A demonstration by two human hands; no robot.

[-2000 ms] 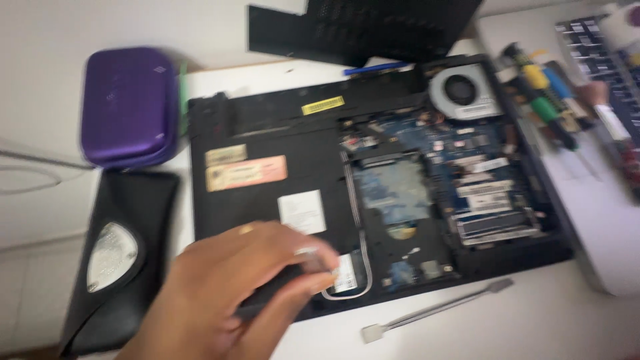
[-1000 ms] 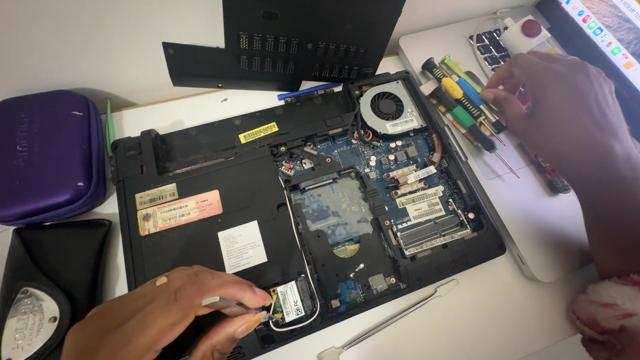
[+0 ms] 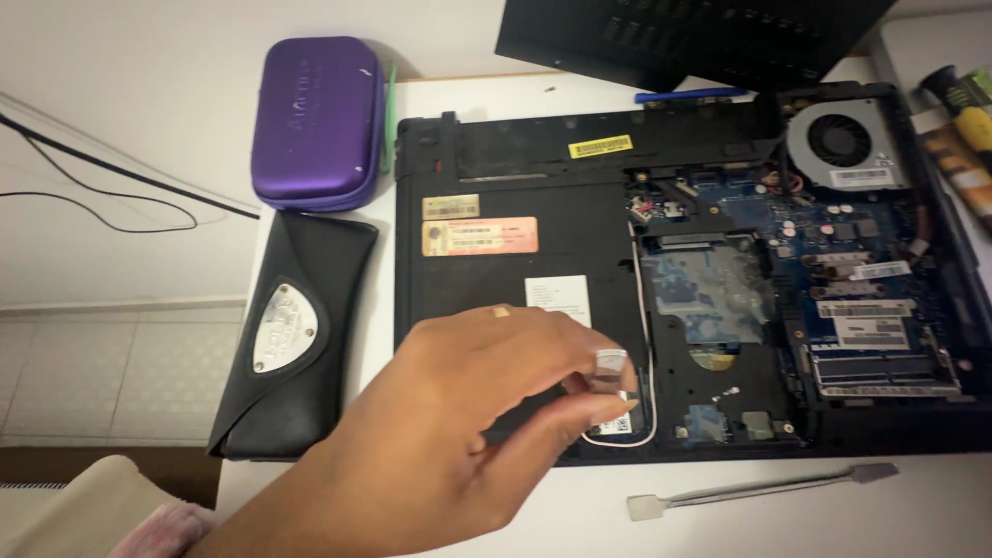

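My left hand (image 3: 496, 418) is over the lower middle of an opened laptop base (image 3: 480, 294), its thumb and index finger bent close together. The fingertips are beside or over a small wireless card (image 3: 616, 422) that bears a white label, and they partly hide it. A small shiny thing (image 3: 610, 368) shows at the index fingertip; whether it is held or is the nail, I cannot tell. A thin white cable (image 3: 649, 364) curves around the card. To the right lie the bare blue circuit board (image 3: 744, 198), the cooling fan (image 3: 841, 143) and the memory slot (image 3: 887, 372). My right hand is out of view.
A metal spudger (image 3: 759, 490) lies in front of the laptop. At the left are a purple zip case (image 3: 318, 120) and a black glasses case (image 3: 310, 387). Behind stands a black cover panel (image 3: 682, 35), with a blue tool (image 3: 690, 95) below it. Screwdrivers (image 3: 965, 116) lie far right.
My right hand, over the screwdrivers one second ago, has left the view. My left hand stays near the wireless card. The view has swung to the left.
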